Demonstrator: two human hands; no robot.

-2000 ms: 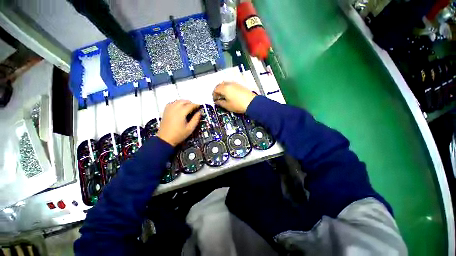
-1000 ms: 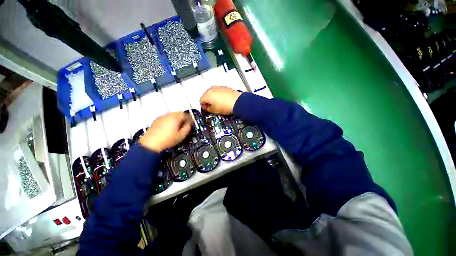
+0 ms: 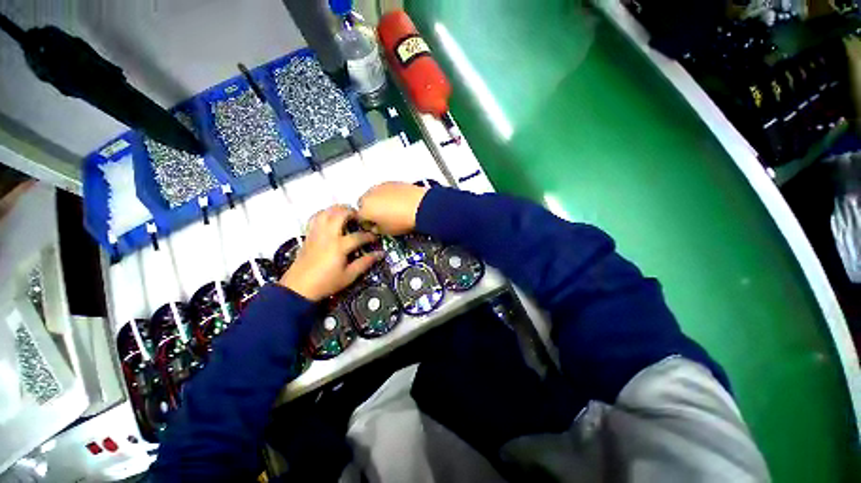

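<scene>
Several open black housings (image 3: pixel 376 305) stand side by side in a row on the white bench (image 3: pixel 255 226), with dark green circuit boards and round discs with pale centres inside. My left hand (image 3: pixel 326 255) is bent over the upper end of a housing in the middle of the row, fingers curled. My right hand (image 3: pixel 390 208) is beside it on the right, its fingertips close to the left fingers at the same upper end. Anything between the fingertips is too small to tell. White wires run up from the housings.
Blue bins (image 3: pixel 247 132) of silver screws line the back, one with whitish parts. A hanging black tool (image 3: pixel 104 80) is above them. A clear bottle (image 3: pixel 362 61) and a red bottle (image 3: pixel 413 64) are at the back right. A green conveyor (image 3: pixel 604 141) is at right.
The view has shifted, so the bench appears lower and further left. My left fingers have spread from a closed bend and come nearer my right fingertips. The housings stay in their row.
</scene>
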